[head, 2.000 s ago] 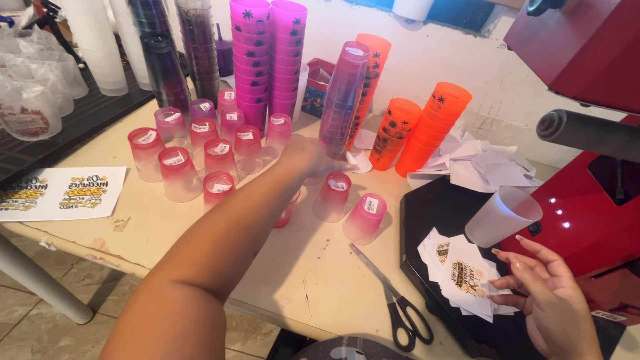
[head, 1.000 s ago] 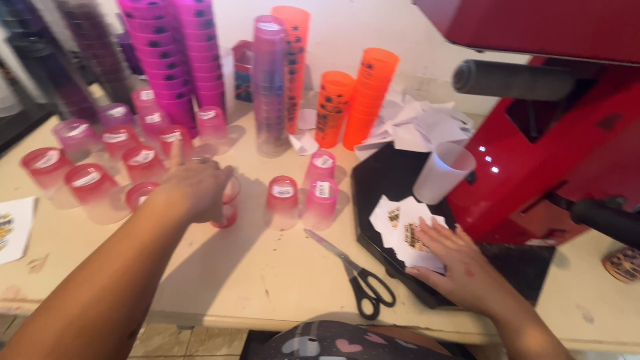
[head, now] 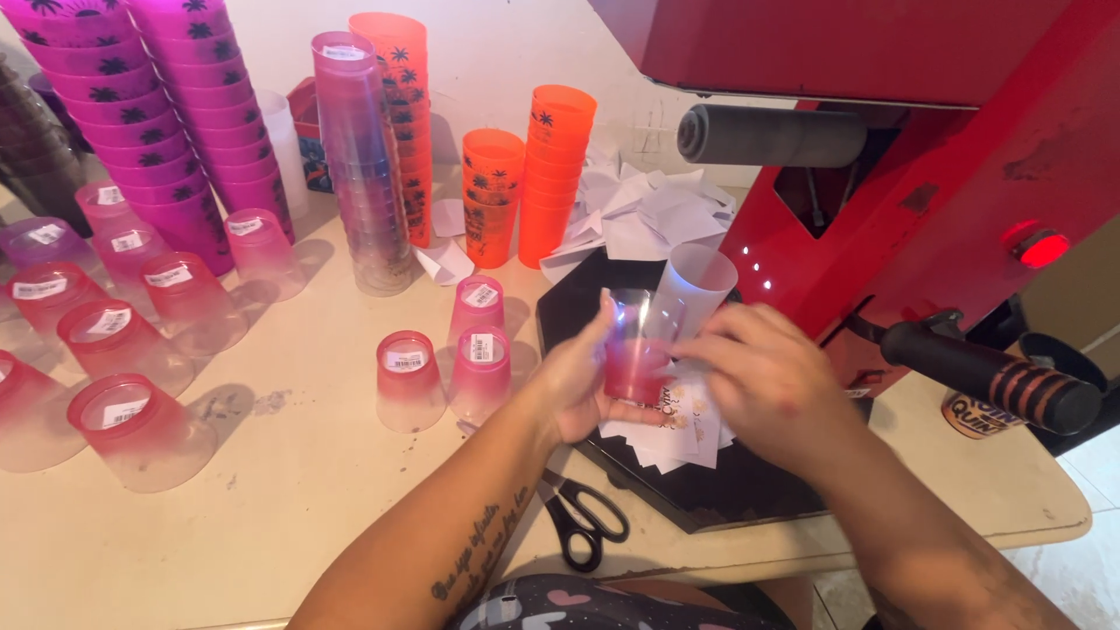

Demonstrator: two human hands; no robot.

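My left hand (head: 573, 385) is closed around a clear-to-red plastic cup (head: 632, 350), held over the black base (head: 604, 280) of the red press. Close beside that cup, my right hand (head: 761, 376) has its fingers bent and is blurred; whether it grips anything cannot be told. A frosted white cup (head: 696, 280) stands on the base behind both hands. Printed paper cutouts (head: 674, 446) lie in a pile beneath them. Black-handled scissors (head: 582, 525) rest on the table by my left forearm, their blades partly hidden.
Upside-down pink and red cups (head: 411, 385) with labels stand at left and centre. Behind are tall stacks of purple cups (head: 149, 131), orange cups (head: 551, 175) and a pink-clear stack (head: 359, 166). White paper scraps (head: 647, 210) lie near the red press (head: 945, 201), whose black-gripped handle (head: 989, 376) juts out right.
My left hand has moved from the upside-down cups at left to the press base and now holds a red cup. My right hand has lifted from the paper cutouts.
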